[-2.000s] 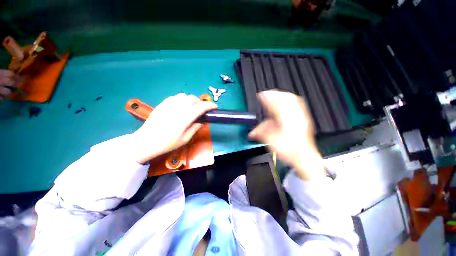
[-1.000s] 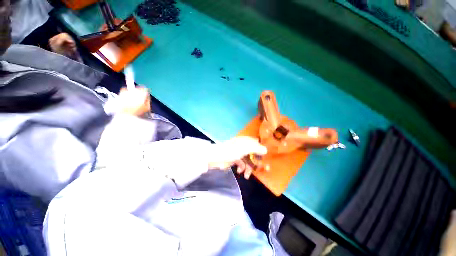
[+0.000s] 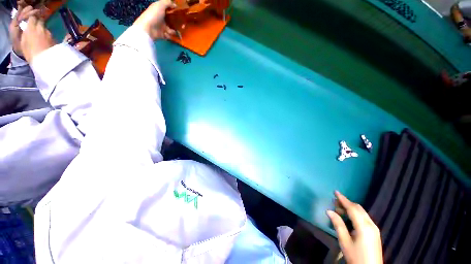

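My left hand [image 3: 156, 21] is stretched far to the upper left and grips the near side of an orange fixture [image 3: 202, 37], whose raised part is cut off by the top edge. My right hand [image 3: 360, 233] is at the lower right over the bench edge, fingers apart and empty, beside the dark foam tray [image 3: 413, 201]. A silver three-arm hub [image 3: 346, 151] and a second small silver part [image 3: 366, 143] lie on the teal mat left of the tray.
A neighbour's hands [image 3: 35, 36] are at the upper left, near another orange fixture [image 3: 103, 49] with black bars. Loose black parts [image 3: 183, 57] and a larger dark heap [image 3: 126, 10] lie on the mat [image 3: 268, 118]. A dark green strip [image 3: 330, 72] runs behind.
The orange fixture has moved from the bench in front of me to the upper left with my left hand. My right hand has come further into view, open. The black bar held earlier is no longer in my hands.
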